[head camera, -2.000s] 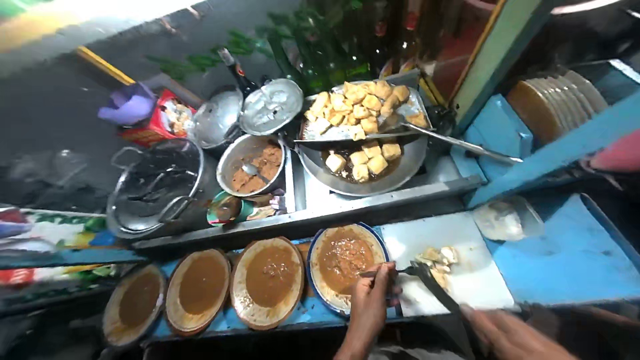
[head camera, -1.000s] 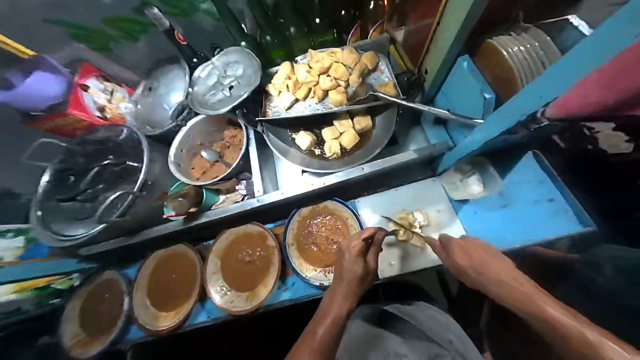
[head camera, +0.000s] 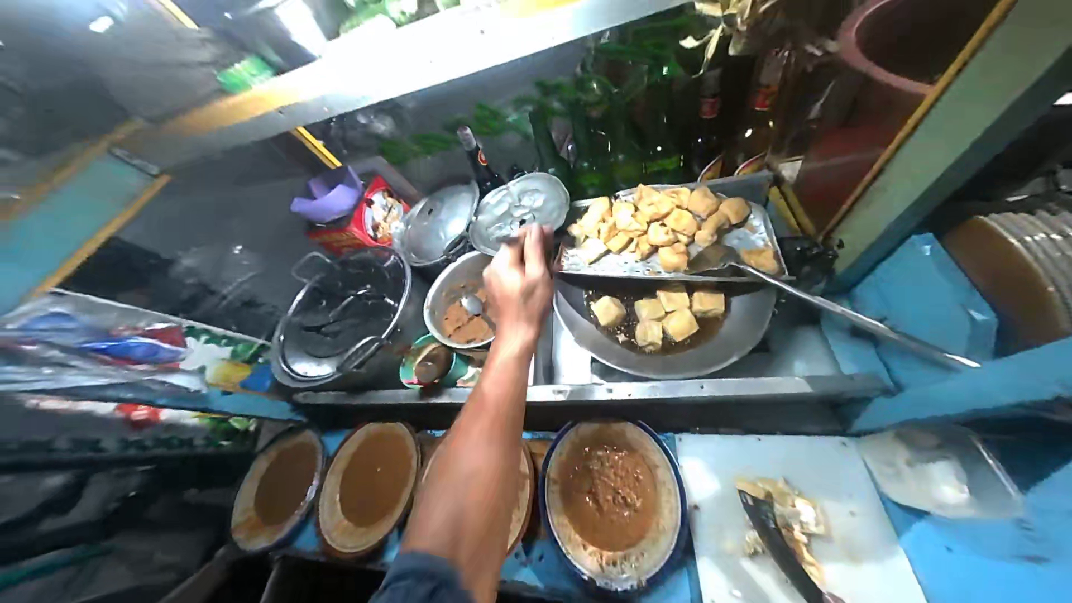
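My left hand (head camera: 519, 280) reaches up over the right edge of a metal pot of brown paste (head camera: 467, 314) with a spoon in it. Its fingers are bunched at the lower edge of a round metal lid (head camera: 519, 205); whether they grip it I cannot tell. At the lower right, a dark-bladed knife (head camera: 775, 536) lies over cut pale pieces (head camera: 796, 511) on a white board (head camera: 720, 528). Only a small reddish tip shows beyond it at the frame's bottom, possibly my right hand. Fried tofu pieces (head camera: 657, 222) fill a metal tray above a wok (head camera: 620, 356) holding tofu in oil.
Several plates of brown sauce, one blue-rimmed (head camera: 615, 502), line the front. A large two-handled pot (head camera: 343, 314) stands left. A long-handled metal spatula (head camera: 863, 320) slants off the tray. Stacked plates (head camera: 1017, 268) stand right, above a clear plastic container (head camera: 942, 469).
My left hand has left the cut pieces on the board and moved up and left to the pot and lid. My right arm, seen over the board before, is out of view or nearly so.
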